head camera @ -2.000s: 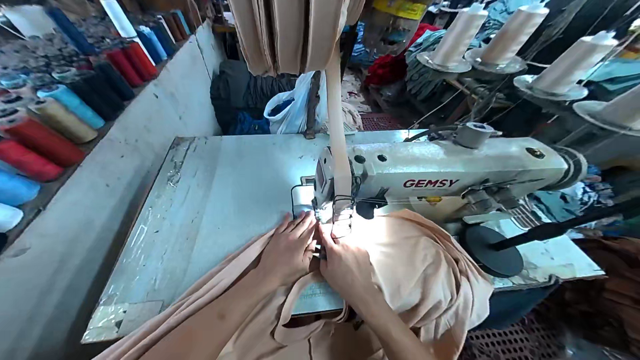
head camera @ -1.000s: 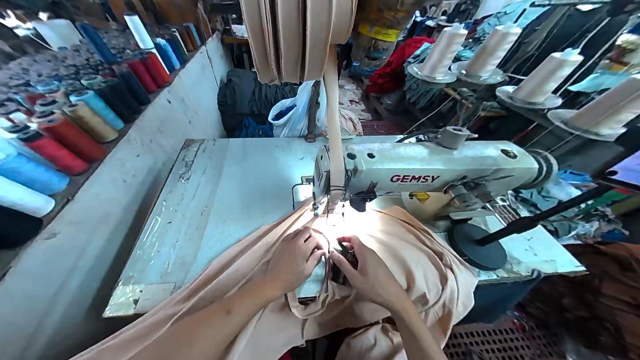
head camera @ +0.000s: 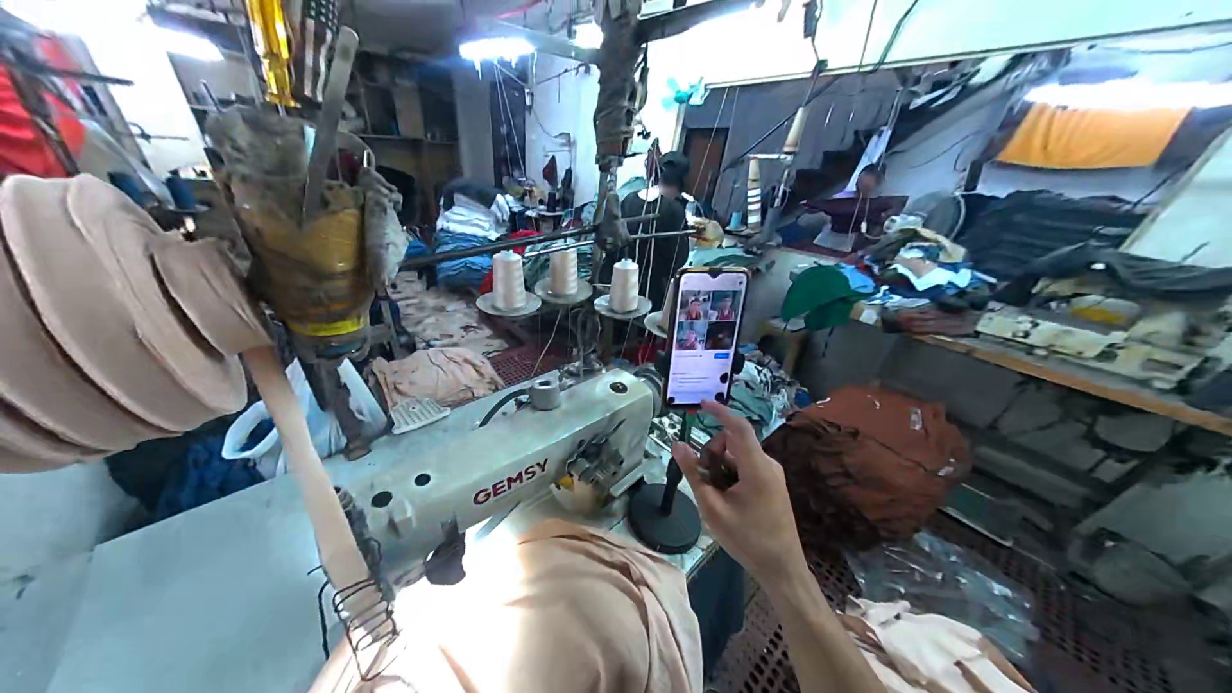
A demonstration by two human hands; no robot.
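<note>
My right hand (head camera: 736,481) is raised, its index finger at the lower edge of a smartphone (head camera: 705,337) with a lit screen. The phone stands upright on a holder with a round black base (head camera: 664,518). Nothing is held in that hand. A Gemsy industrial sewing machine (head camera: 510,462) is left of it, with peach fabric (head camera: 597,597) bunched in front under bright light. A peach fabric strip (head camera: 298,462) runs down from large rolls (head camera: 106,327) through a bent wire guide (head camera: 364,616). My left hand is out of view.
Thread cones (head camera: 508,281) stand on holders behind the machine. A wrapped post (head camera: 337,404) rises behind the table (head camera: 183,587). Brown fabric (head camera: 876,462) is piled to the right, near a plastic sheet (head camera: 943,587). Two people are farther back, one standing (head camera: 664,217), by heaps of cloth.
The view has swung up and to the right. My right hand has left the fabric by the needle area and is now up at the phone. My left hand has gone out of view.
</note>
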